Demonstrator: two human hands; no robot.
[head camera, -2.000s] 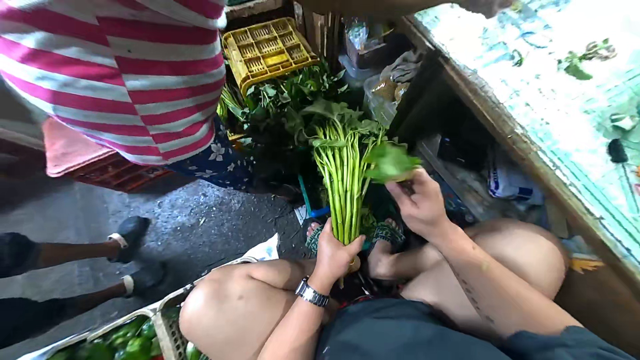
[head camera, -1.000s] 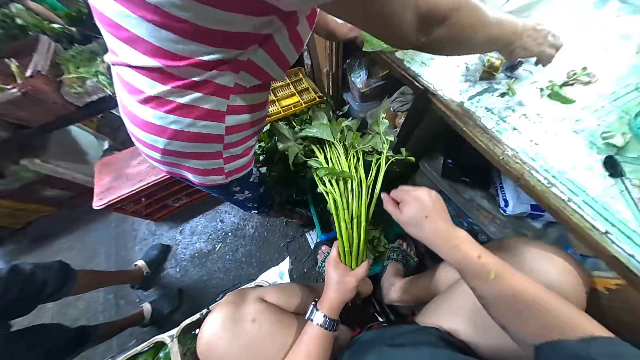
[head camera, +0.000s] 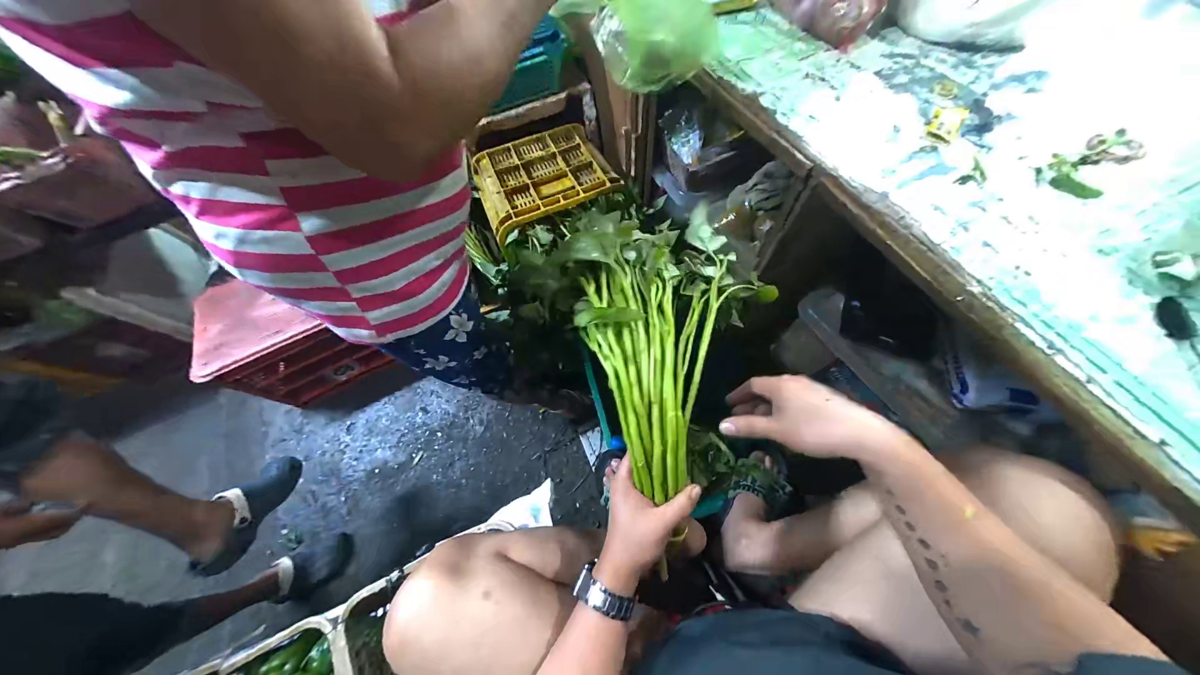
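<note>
A thick bunch of long-stemmed leafy greens (head camera: 652, 394) stands between my knees, its leaves at the far end. My left hand (head camera: 647, 516), with a metal watch on the wrist, is closed around the lower stems. To the right of the bunch, my right hand (head camera: 806, 414) is apart from the stems; its fingers are loosely bent and nothing shows in them. Beyond the bunch lie more dark leafy greens (head camera: 534, 319), partly hidden behind it. A few loose leaves (head camera: 712, 455) lie low between my feet.
A person in a striped shirt (head camera: 319, 216) stands close at the left, an arm reaching by a green plastic bag (head camera: 656, 42). A worn green tabletop (head camera: 1022, 187) borders the right. Nearby are a yellow crate (head camera: 544, 173), a red crate (head camera: 272, 347), a crate of green vegetables (head camera: 305, 653) and another person's feet (head camera: 248, 516).
Two seconds ago a leaf was at my right hand; now none shows there. The other person's arm has left the tabletop, and a green plastic bag has come into view near it.
</note>
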